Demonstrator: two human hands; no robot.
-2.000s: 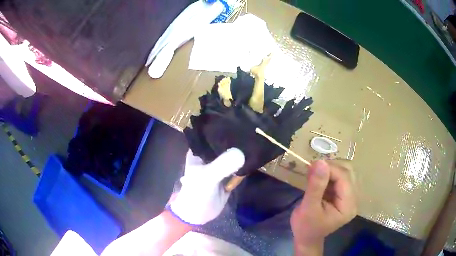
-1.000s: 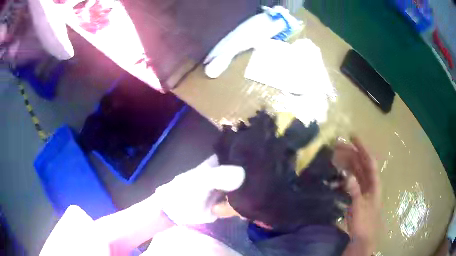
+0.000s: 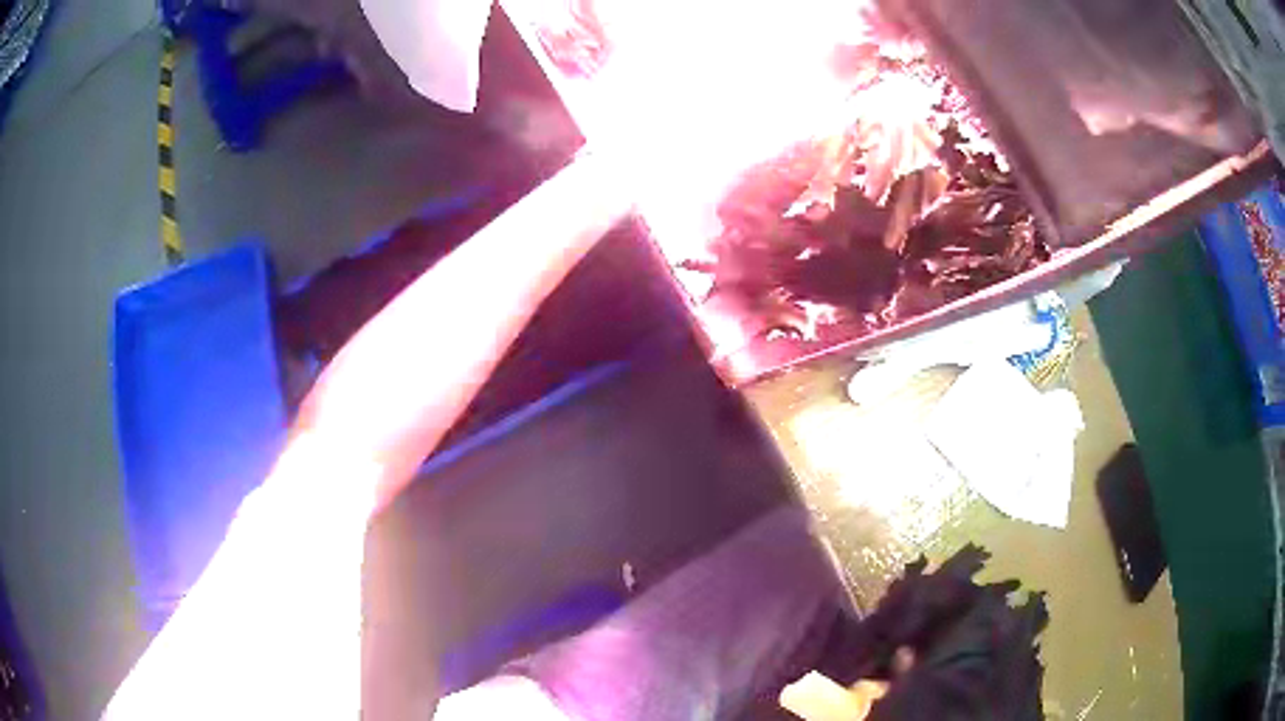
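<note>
A black spiky part (image 3: 972, 641) is at the bottom edge, over the tabletop, partly cut off. A pale yellow-beige piece (image 3: 824, 697) shows beside it. My left forearm (image 3: 465, 324) reaches up into the brightly lit open box (image 3: 986, 293). My left hand is washed out in the glare at the box, so its fingers and any hold are hidden. Reddish-brown spiky parts (image 3: 902, 233) lie inside the box. My right hand is not in view. No applicator stick shows.
White gloves (image 3: 972, 338) and a white sheet (image 3: 1008, 440) lie on the tan tabletop (image 3: 1113, 641) beside the box. A phone (image 3: 1130, 521) lies near the green surface (image 3: 1219, 563). A blue crate (image 3: 205, 409) and a dark-filled crate (image 3: 529, 409) stand on the floor.
The view has swung left to the box. My left hand has left the black part and moved up to the box. The black part now sits low in view; my right hand has gone out of view.
</note>
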